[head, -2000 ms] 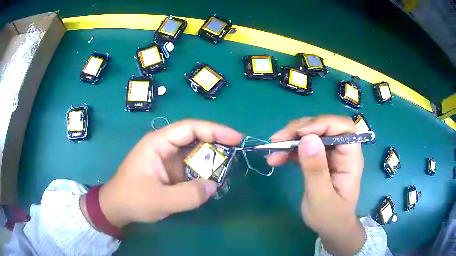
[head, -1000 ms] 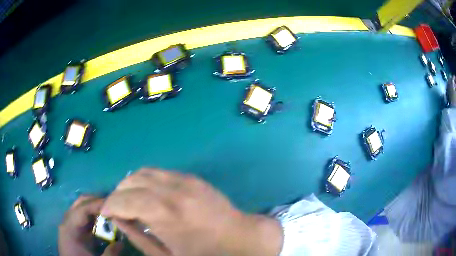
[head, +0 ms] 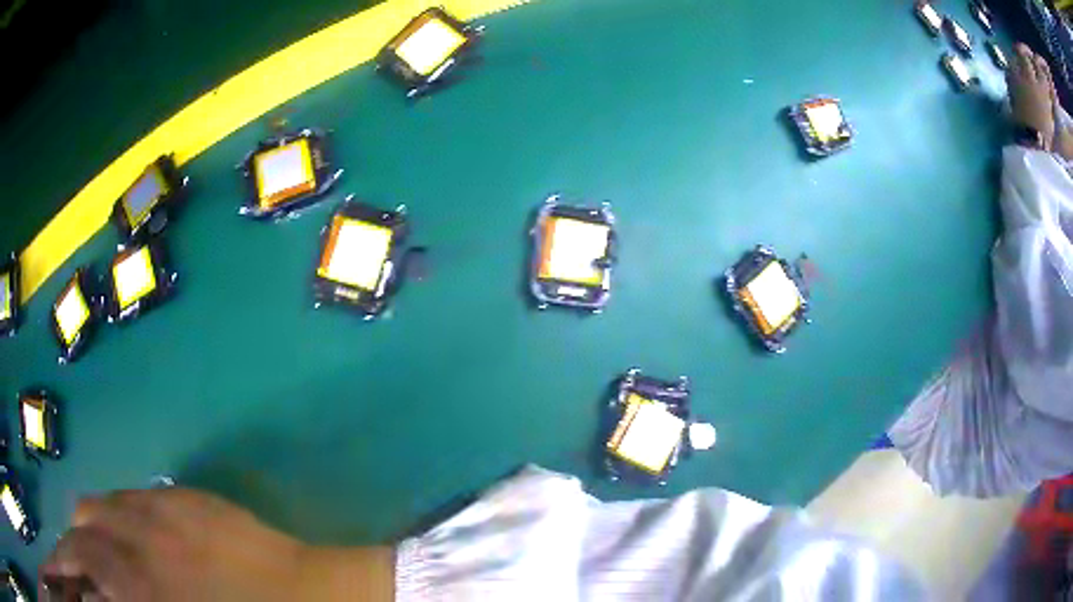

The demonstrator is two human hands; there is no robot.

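My right hand (head: 177,543) is at the bottom left, back of the hand up. Its fingertips are dark, blurred and partly cut off, so I cannot tell if it holds anything. My left hand is out of view. Open smartwatch units lie on the green mat: one (head: 573,255) near the middle, one (head: 359,256) left of it, and one (head: 646,433) above my sleeve with a pale disc (head: 702,436) beside it. Each has a black frame around a pale square with yellow-orange edging. No tweezers are visible.
A yellow tape line (head: 235,88) curves across the upper left. More units, such as one (head: 771,296) at the right, lie around the mat. Another person's hand (head: 1032,94) and pale striped sleeve (head: 1035,259) are at the right edge.
The view has swung right and closer to the right-hand units. My right hand has shifted to the lower left of the picture. My left hand, the held unit and the tweezers have left view.
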